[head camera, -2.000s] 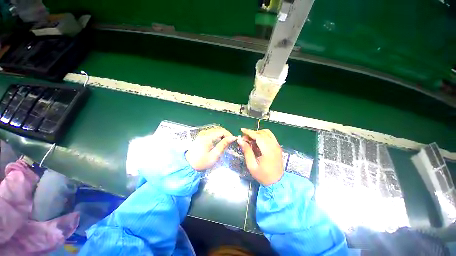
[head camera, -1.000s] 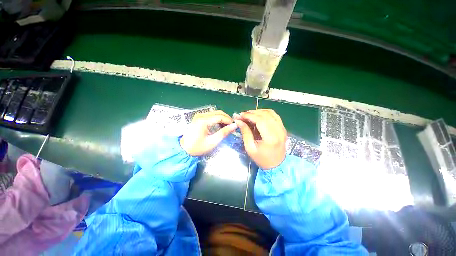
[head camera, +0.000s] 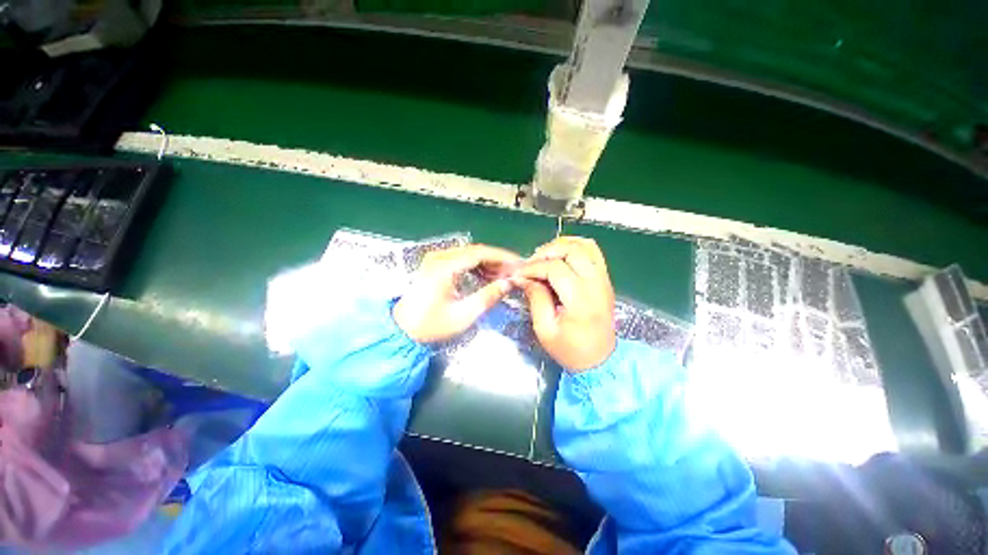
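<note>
My left hand (head camera: 444, 295) and my right hand (head camera: 574, 304) meet fingertip to fingertip over the green bench mat (head camera: 233, 233). Both seem to pinch a small part between them; the fingers hide it, so its shape cannot be told. Clear speckled sheets (head camera: 361, 252) lie on the mat behind and left of my left hand, partly under the sleeve. Another speckled sheet (head camera: 653, 325) shows just right of my right hand. Strong glare lies on the mat below the hands.
Gridded clear sheets (head camera: 775, 314) lie at right, with a divided clear tray (head camera: 953, 325) beyond. A black slotted tray (head camera: 70, 217) is at left. A grey post (head camera: 585, 108) stands behind the hands. A black fan (head camera: 905, 510) is at bottom right. A neighbour's pink sleeve (head camera: 103, 466) shows lower left.
The view has tilted downward since two seconds ago. My hands remain together, and my right fingers are now more curled over the fingertips of my left hand.
</note>
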